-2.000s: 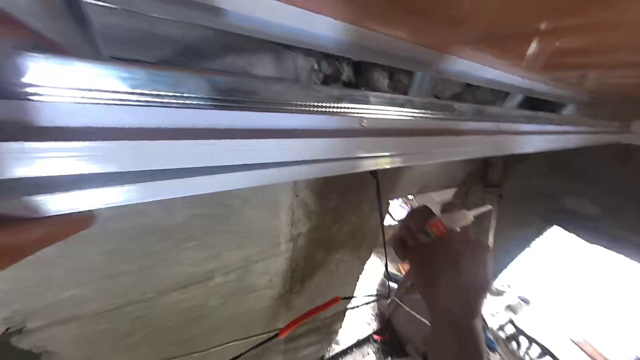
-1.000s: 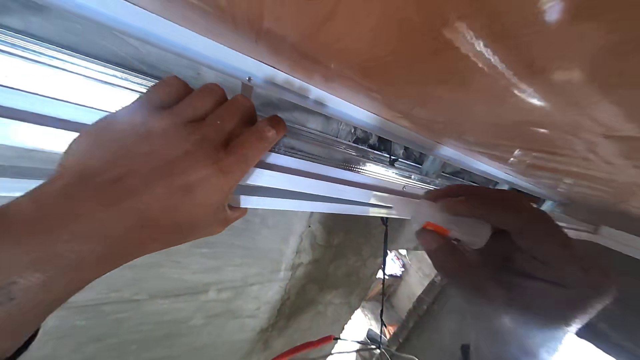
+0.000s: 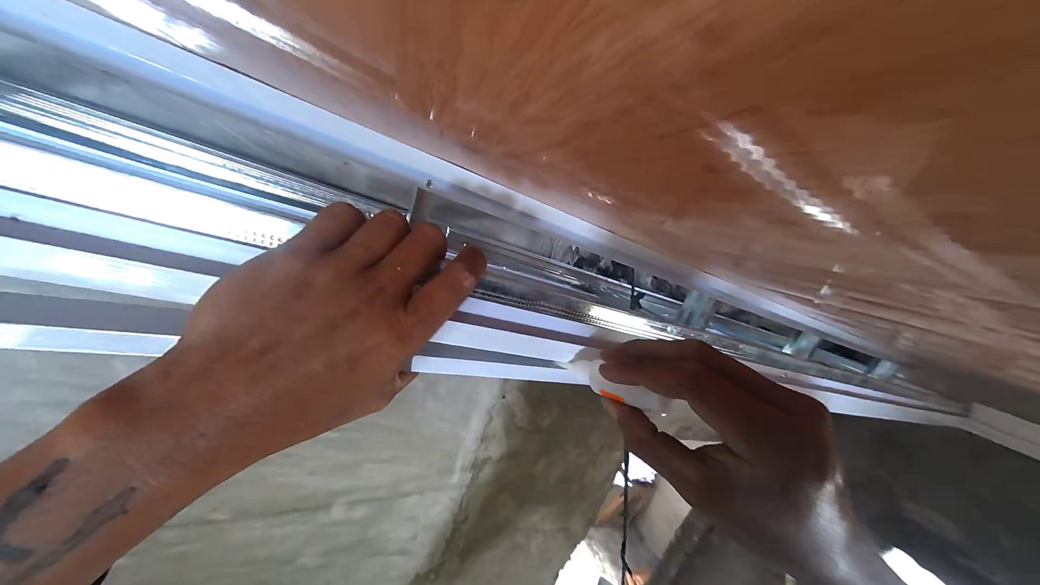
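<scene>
My left hand (image 3: pixel 325 301) grips a long white grooved panel strip (image 3: pixel 114 268), its fingers curled over the upper edge beside a shiny galvanized metal channel (image 3: pixel 179 158). My right hand (image 3: pixel 731 431) holds a small white plastic glue bottle (image 3: pixel 630 392) with an orange mark on it. The bottle's nozzle points left and lies against the strip's lower groove, a short way right of my left hand. Whether glue is coming out cannot be told. A thin metal tab (image 3: pixel 421 205) stands up just behind my left fingertips.
Above spreads a glossy brown ceiling panel (image 3: pixel 812 97) with a white edge trim (image 3: pixel 357 146). Metal brackets (image 3: pixel 696 309) show in the gap between trim and channel. Below are a rough plastered wall (image 3: pixel 341 479) and a hanging dark wire (image 3: pixel 625 512).
My right hand has risen from below with the bottle, whose nozzle now meets the strip. My left hand, at the far left edge two seconds ago, now grips the strip nearer the middle.
</scene>
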